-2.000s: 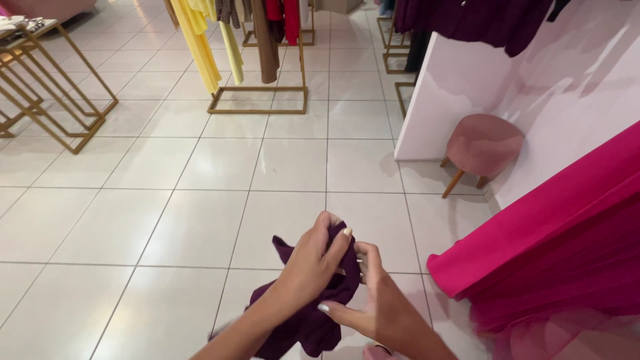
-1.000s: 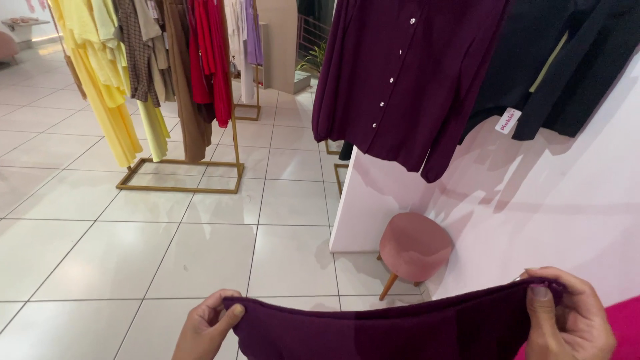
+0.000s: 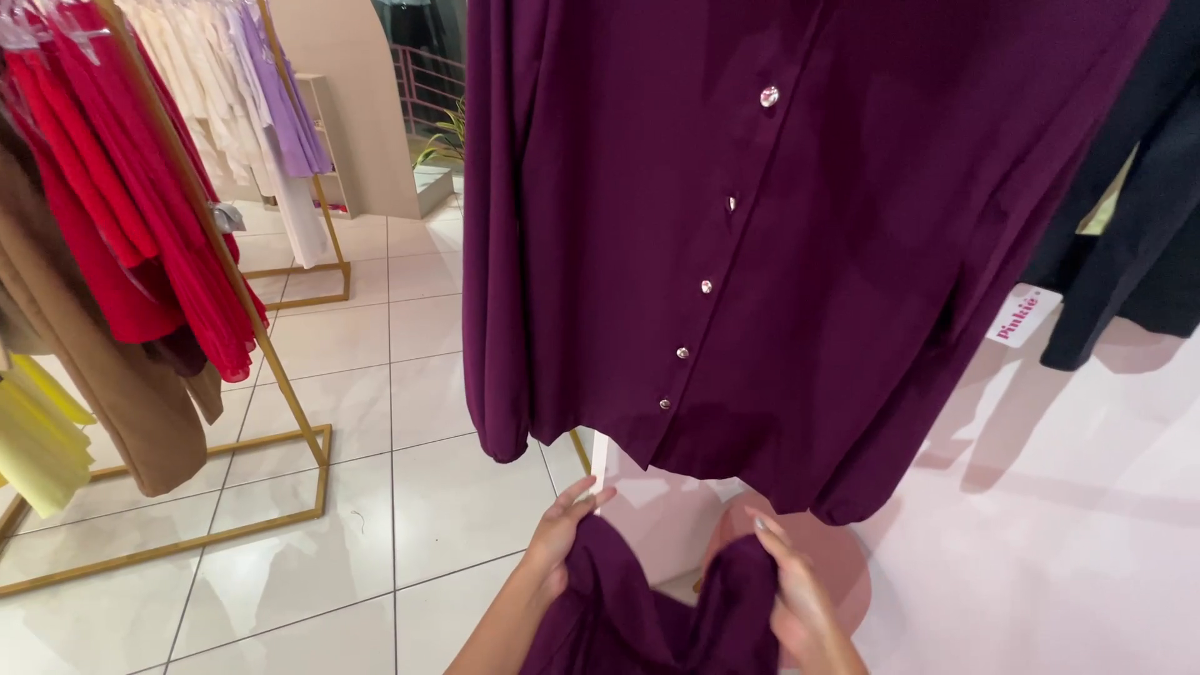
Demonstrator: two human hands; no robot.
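A dark purple cloth garment [image 3: 647, 619] sags between my two hands, low in the view. My left hand [image 3: 561, 530] grips its left upper edge, with some fingers spread. My right hand [image 3: 795, 591] has hold of the opposite edge, the thumb and fingers partly hidden by the fabric. Just above and beyond them hangs a long-sleeved purple blouse [image 3: 619, 234] with several shiny buttons down its front. Its hem is close over my hands; whether they touch it I cannot tell. The lower part of the held garment is out of view.
A gold metal rack [image 3: 323, 469] with red garments [image 3: 122, 206] and brown trousers [image 3: 122, 375] stands on the tiled floor at left. Farther back is another rack with a lilac garment [image 3: 286, 103]. A pink stool [image 3: 848, 572] is behind my right hand. Black garments [image 3: 1125, 234] hang at right.
The held garment was bunched in both hands, then stretched wide between them; now my hands are closer together and it sags. The view has risen and moved nearer the hanging blouse.
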